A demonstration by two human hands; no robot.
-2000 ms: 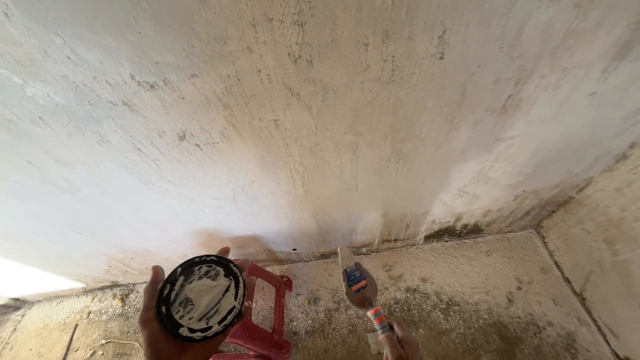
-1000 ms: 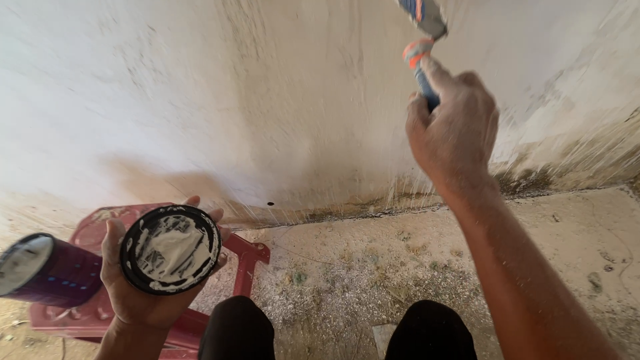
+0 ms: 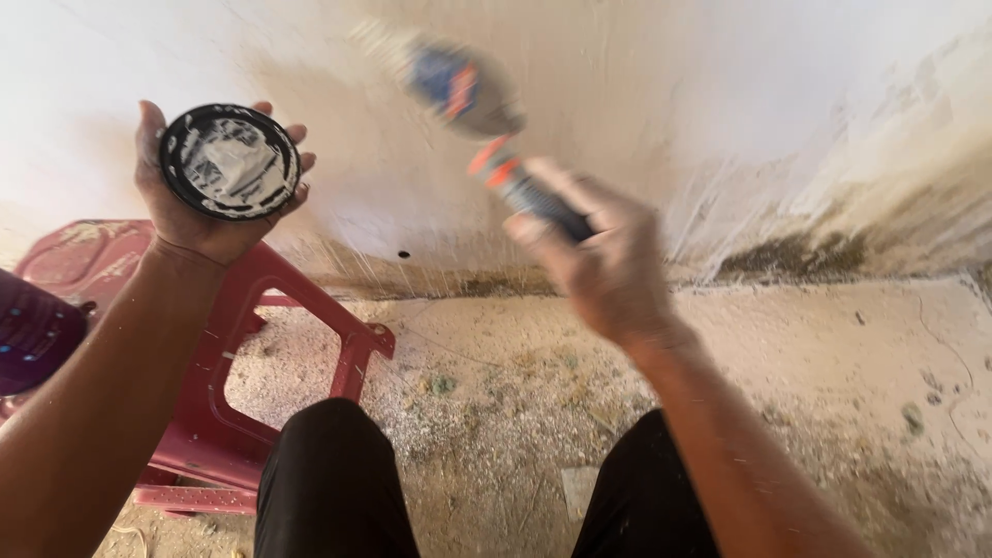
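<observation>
My left hand [image 3: 198, 225] holds a round black lid [image 3: 230, 162] from beneath, palm up, with fingertips round its far edge. White paste [image 3: 240, 159] is smeared over the lid's inner face. In my right hand [image 3: 604, 248] is a putty knife [image 3: 465, 85], gripped by its dark handle with orange bands; its blade points up and left, blurred by motion, with pale material at the tip. The blade is in front of the plastered wall [image 3: 604, 70]; whether it touches the wall cannot be told.
A red plastic stool [image 3: 287, 287] stands at the left near the wall, with a purple tub [image 3: 35, 333] on it. Dark stains [image 3: 790, 256] mark the wall's foot, and a small hole [image 3: 404, 254] shows above the floor. Debris covers the rough floor [image 3: 480, 411]; my knees are below.
My left hand has raised the lid from beside the stool to in front of the wall. The putty knife, near the top edge one second ago, is now lower and closer to the lid.
</observation>
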